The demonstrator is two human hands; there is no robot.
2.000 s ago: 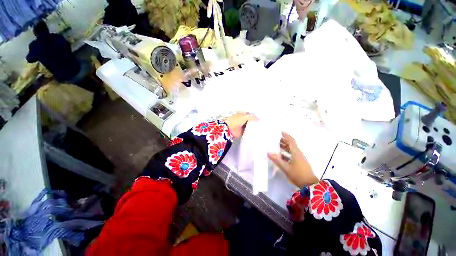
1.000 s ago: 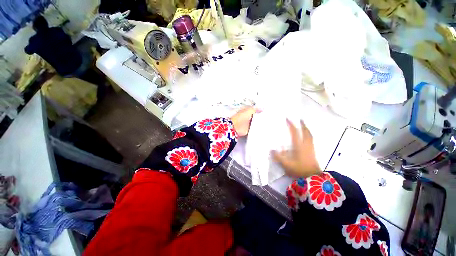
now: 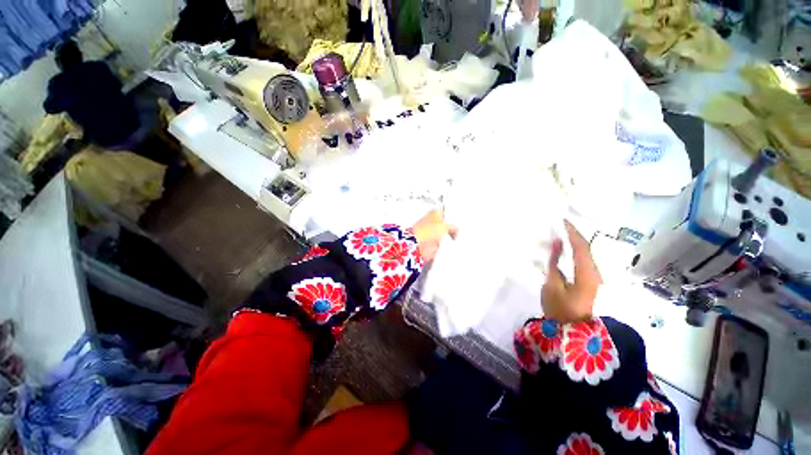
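A bright, overexposed white fabric piece (image 3: 485,267) lies over the table's front edge between my hands. Its lower end hangs over that edge. My left hand (image 3: 430,235) holds the piece at its left side, fingertips partly lost in the glare. My right hand (image 3: 572,280) is at its right side, with thumb and fingers apart. Whether its fingertips touch the cloth cannot be told. A large white fabric pile (image 3: 578,115) lies behind my hands and merges with the piece in the glare.
A white and blue sewing machine (image 3: 711,231) stands at right, with a smartphone (image 3: 734,382) in front of it. A cream sewing machine (image 3: 267,98) and a purple bottle (image 3: 335,80) are at far left. A person (image 3: 89,93) sits beyond.
The narrow strip that hung between my hands is no longer distinct; a wider white piece now spreads there. My right hand has moved right, away from my left hand.
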